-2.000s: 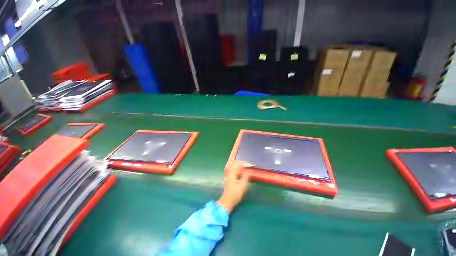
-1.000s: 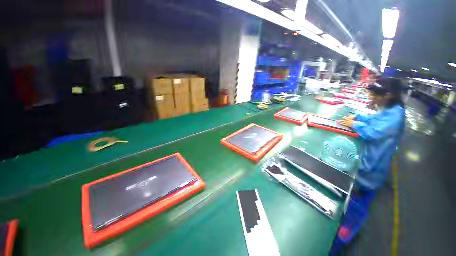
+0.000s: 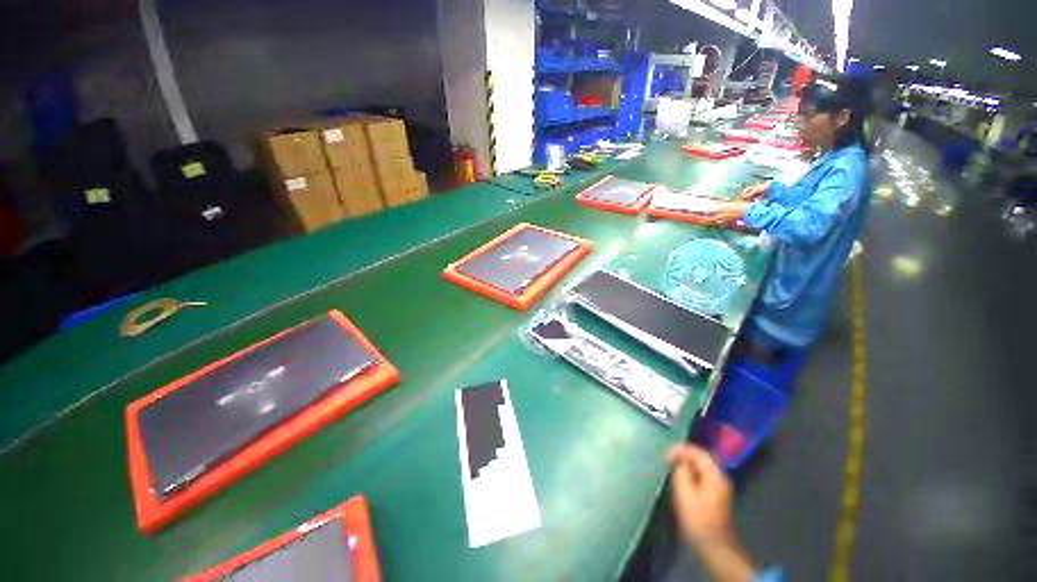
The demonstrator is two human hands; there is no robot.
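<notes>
My right hand (image 3: 703, 500) is at the lower right, beside the bench's front edge, fingers curled; whether it holds anything is not clear. My left hand is out of the picture. A strip sheet (image 3: 517, 500), a white card with black strips in a stepped shape, lies on the green bench left of my hand. A grey panel (image 3: 227, 415) sits in an orange-red foam tray (image 3: 146, 483) at the left. Another grey panel (image 3: 313, 560) in a tray is cut off by the bottom edge.
Beyond the strip sheet lie bagged strip sheets (image 3: 614, 370), a dark strip stack (image 3: 654, 318) and a teal fan (image 3: 705, 273). A person in blue (image 3: 813, 233) works at another tray. A blue bin (image 3: 745, 415) is below the bench edge. A tape roll (image 3: 148, 317) lies far left.
The view has swung right along the line. The hand seen earlier at a tray's corner is gone; my right hand has entered at lower right. A cut-off tray now shows at the bottom.
</notes>
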